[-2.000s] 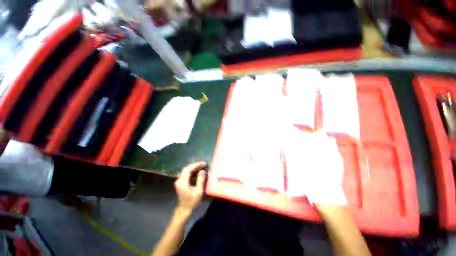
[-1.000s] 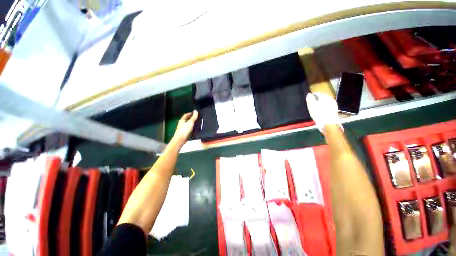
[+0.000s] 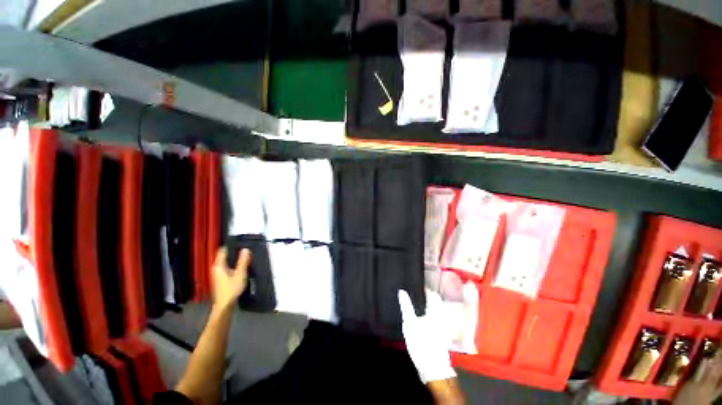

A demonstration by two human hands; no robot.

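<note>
A black tray (image 3: 378, 207) with white sleeves (image 3: 264, 198) in its left and middle pockets lies in front of me. My bare left hand (image 3: 231, 277) grips its left edge near the lower corner. My white-gloved right hand (image 3: 427, 340) is at its lower right edge, beside the red tray (image 3: 566, 273); whether its fingers close on the black tray is unclear. The red tray holds several filled sleeves (image 3: 475, 241), with dark camera rings showing through. The black tray is right against or over the red tray's left side.
Tall stacked red and black trays (image 3: 87, 245) stand at the left. A shelf ahead holds another black tray (image 3: 554, 99) with filled sleeves and a loose phone (image 3: 679, 125). At the right, a red tray (image 3: 624, 336) holds copper-gold phones; another person's hand (image 3: 701, 384) is at its lower corner.
Both hands have come down from the shelf to the bench. A black tray with white sleeves now lies between them, left of the red tray, covering where the sleeve pile was.
</note>
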